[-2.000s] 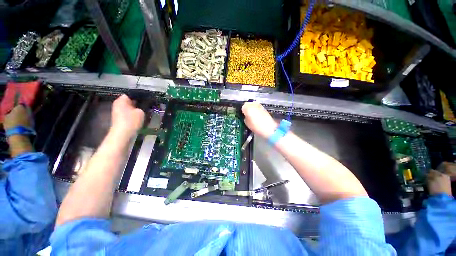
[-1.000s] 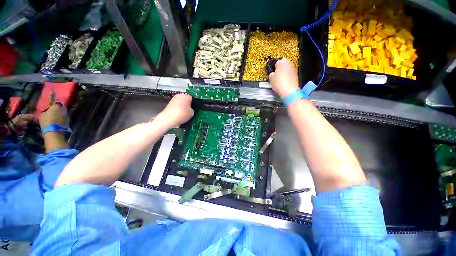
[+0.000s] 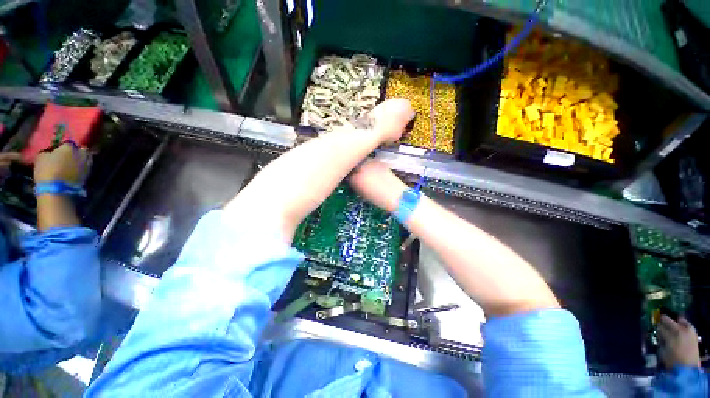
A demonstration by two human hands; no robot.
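Observation:
The green circuit board (image 3: 350, 241) lies in its black carrier (image 3: 405, 291); my arms cover its upper left part. My left hand (image 3: 391, 121) is at the front of the bins, between the pale components (image 3: 342, 84) and the small yellow components (image 3: 432, 101). Its fingers are bent and mostly hidden. My right hand (image 3: 375, 183), with a light blue wrist strap (image 3: 408, 205), is over the far edge of the board, below my left forearm. Its fingertips are blurred, and I cannot tell whether either hand holds anything.
A bin of large yellow blocks (image 3: 557, 101) stands at the right, with a blue coiled cord (image 3: 498, 61) hanging beside it. Green components (image 3: 156, 64) are at the left. Metal clamps (image 3: 342, 307) line the carrier's near edge. Other people's hands work at both sides.
My left hand has moved from the carrier's far left corner up and right to the bins. My right hand has left the small yellow components and come down to the board's far edge.

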